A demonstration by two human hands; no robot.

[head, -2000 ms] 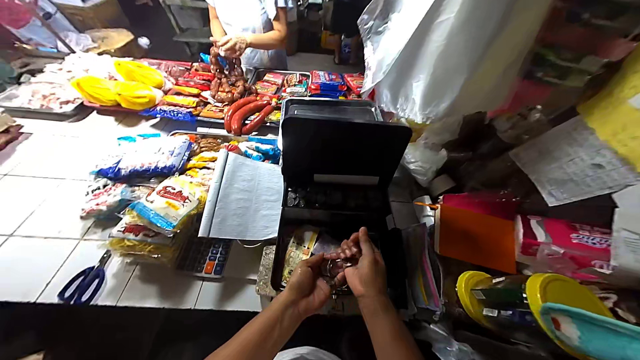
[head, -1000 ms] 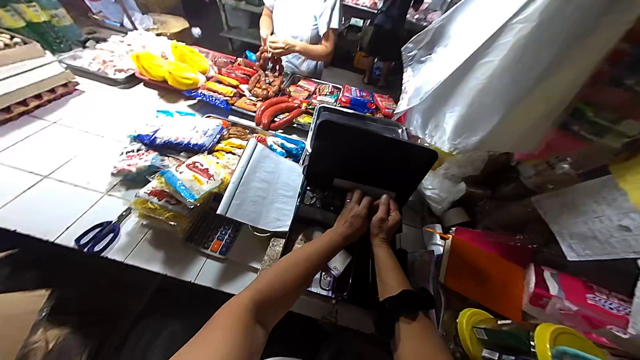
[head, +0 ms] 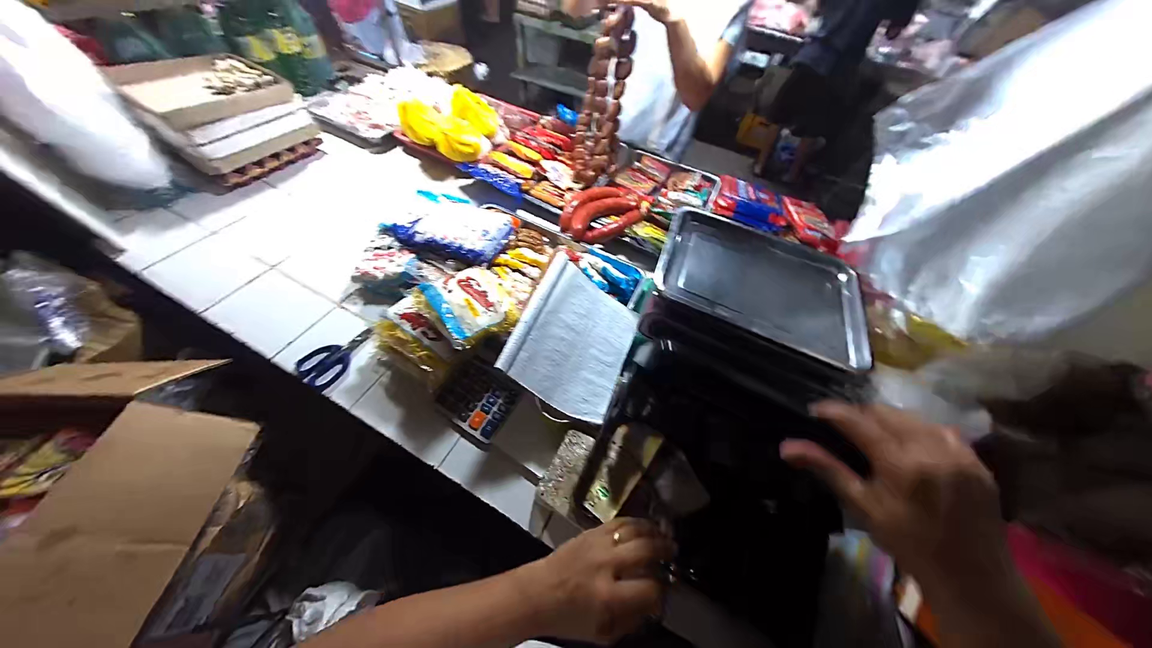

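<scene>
A black cash box [head: 720,450] lies in front of me on the tiled counter, with banknotes [head: 619,470] inside at its left. My left hand [head: 616,576], wearing a ring, is curled at the box's near left edge; whether it grips anything is unclear. My right hand [head: 909,477] is raised over the box's right side, thumb and fingers apart, with nothing visible between them. A dark metal tray [head: 765,288] rests beyond the box. To the left are a notepad [head: 576,337], a calculator [head: 477,400] and dark blue-handled scissors [head: 324,364].
Packaged food [head: 468,301] and red sausages [head: 603,214] cover the counter [head: 243,274]. Across it a person [head: 688,63] holds up a string of sausages [head: 605,90]. An open cardboard box [head: 144,513] stands lower left; a plastic sheet [head: 1017,180] hangs at right.
My hands, together in the box earlier, are now apart, the right one lifted over its right side. The person opposite has raised the sausage string. The view has swung left.
</scene>
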